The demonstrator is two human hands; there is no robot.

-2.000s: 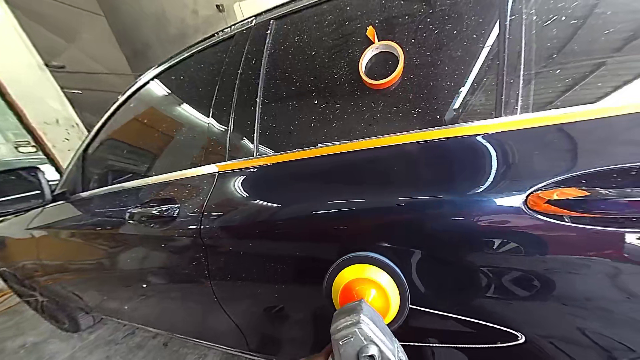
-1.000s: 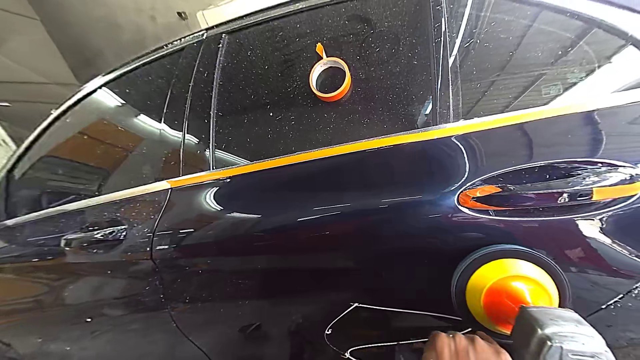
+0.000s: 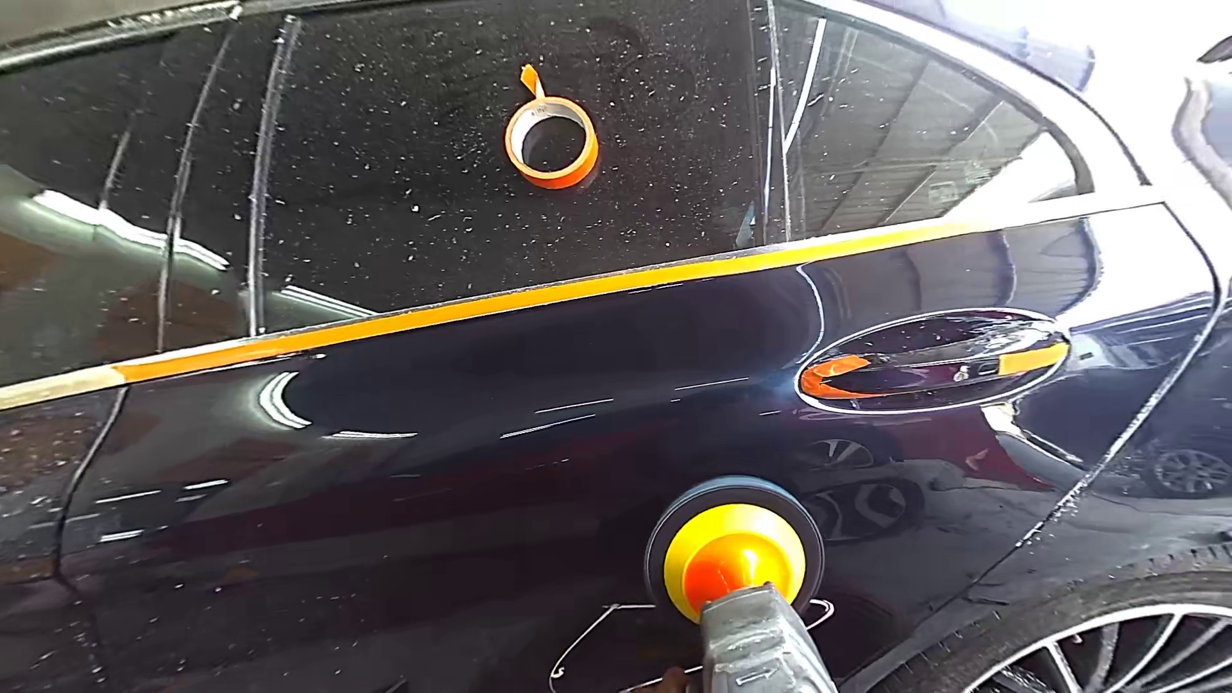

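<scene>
A rotary polisher (image 3: 765, 640) enters from the bottom edge, its round pad with a yellow and orange backing plate against the dark rear door (image 3: 462, 500) of a car. Just left of the polisher's gear housing, a sliver of my left hand (image 3: 672, 682) shows at the lower edge; it appears closed on the tool, though its grip is mostly cut off. My right hand is out of view. Orange masking tape (image 3: 539, 296) runs along the base of the windows, and pieces of tape cover parts of the door handle (image 3: 938, 371).
A roll of orange tape (image 3: 568, 176) rests against the rear door window (image 3: 404, 164), its loose end sticking up. At the lower right is the rear wheel (image 3: 1107, 654) with its tyre. The chrome window trim (image 3: 1107, 204) curves at the upper right.
The polisher has moved rightward along the door from two seconds ago, then back left, away from below the handle. The view has shifted toward the rear of the car.
</scene>
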